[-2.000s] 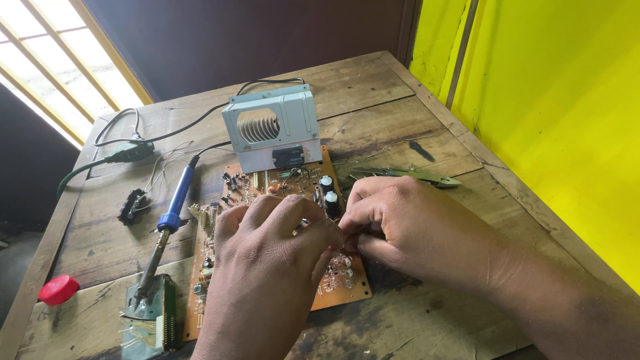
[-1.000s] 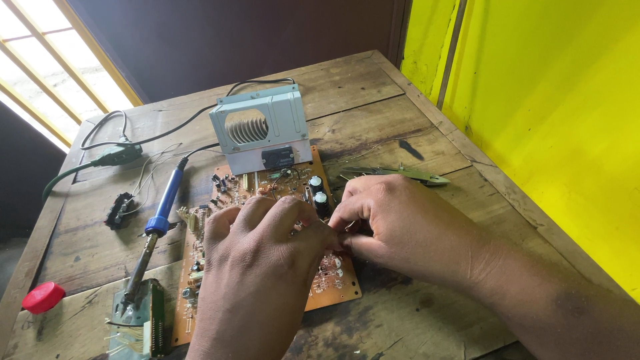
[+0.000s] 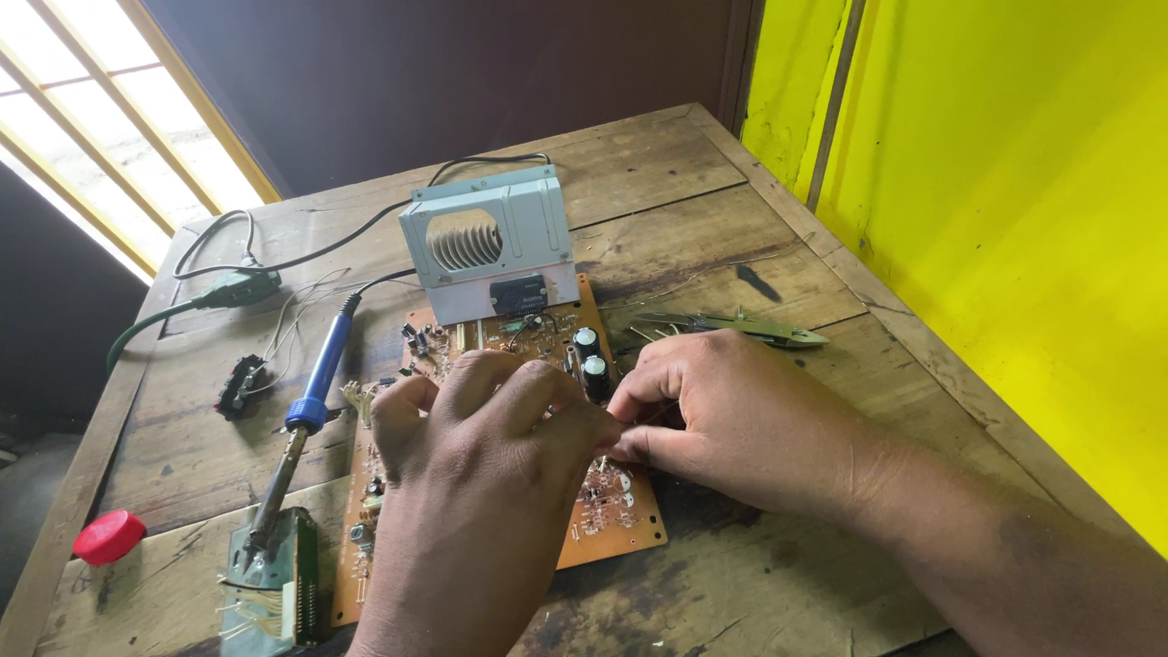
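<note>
An orange circuit board [image 3: 607, 538] with many components lies on the wooden table, a pale metal heatsink bracket [image 3: 534, 219] at its far end. My left hand [image 3: 497, 447] is over the board's middle, fingers bent, its fingertips meeting those of my right hand [image 3: 721, 411] near two black capacitors [image 3: 595, 374]. My right thumb and forefinger are pinched close together at the board's right side. Whatever lies between the fingertips is too small or hidden to tell. To the left, a blue-handled soldering iron [image 3: 327, 365] rests with its tip on a small green board [image 3: 306, 566].
A red cap [image 3: 109, 537] lies at the table's left edge. A black component with wires [image 3: 241, 387] and a green plug connector [image 3: 239, 286] with cables sit farther back. Green-handled cutters or tweezers [image 3: 766, 329] lie beyond my right hand. A yellow wall [image 3: 985, 210] borders the right side.
Both hands stay at the same part of the circuit board, with fingertips together. Only the view has shifted slightly.
</note>
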